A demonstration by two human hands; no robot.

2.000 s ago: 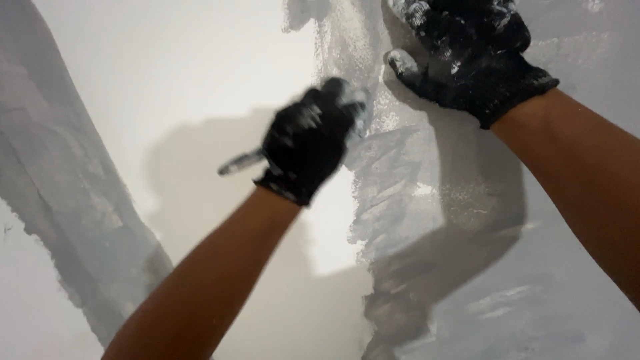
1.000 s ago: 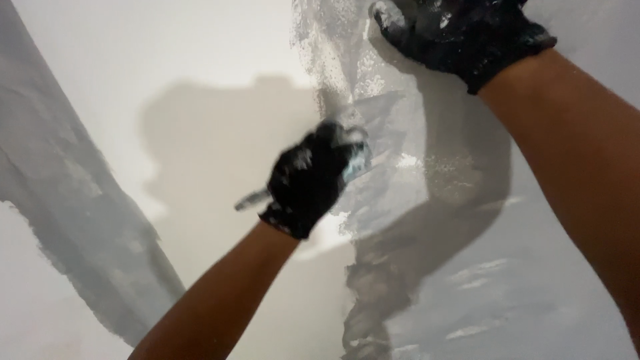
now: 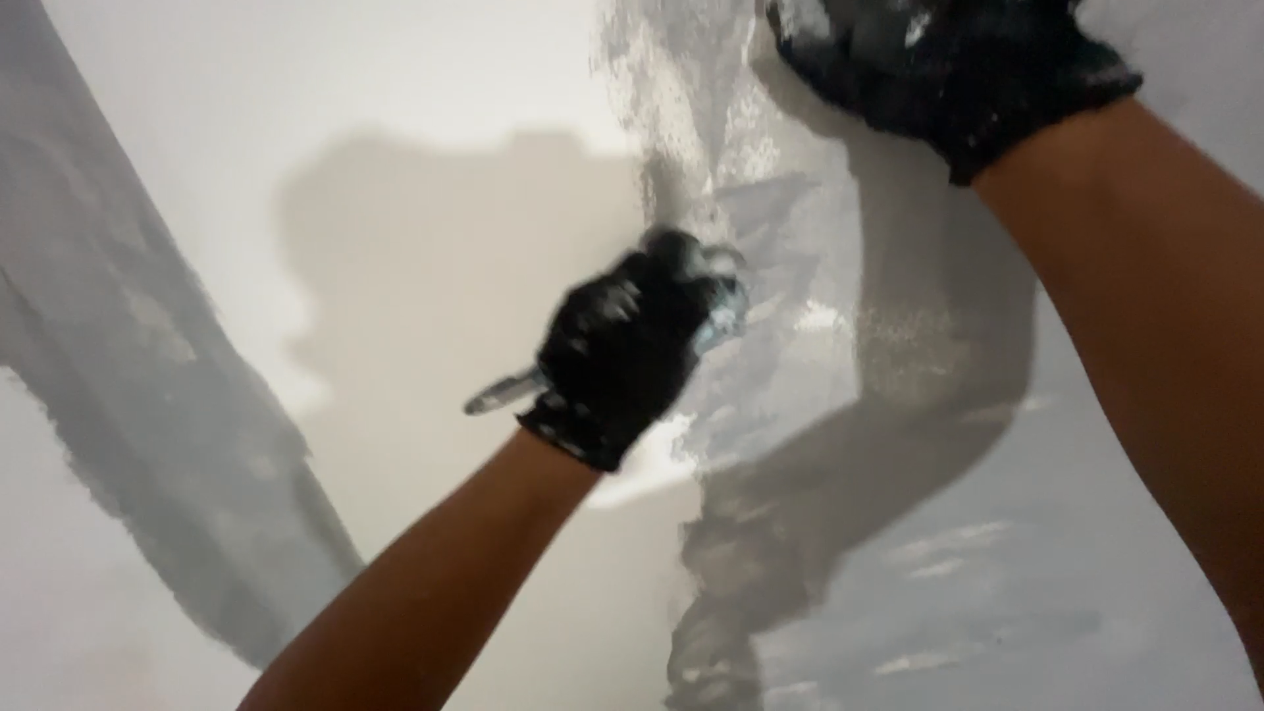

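Observation:
My left hand (image 3: 632, 346), in a black glove smeared with pale paint, is closed around a tool whose slim handle (image 3: 502, 392) sticks out at the lower left. The tool's working end is hidden or blurred by the hand, at the ragged edge of the grey coating (image 3: 760, 415) on the white wall (image 3: 267, 59). At the upper right, my right hand (image 3: 938, 69), also in a paint-smeared black glove, is on or close to the grey-coated part. The frame's top edge cuts off its fingers, so whether it holds anything does not show.
A broad grey painted band (image 3: 148, 346) slants down the left side of the wall. Shadows of my head and arms (image 3: 444, 257) fall across the middle and right. Pale streaks and rough patches show in the coating at right.
My left hand has moved down along the edge of the grey coating, still around the tool. My right hand now sits nearer the top edge, partly out of view.

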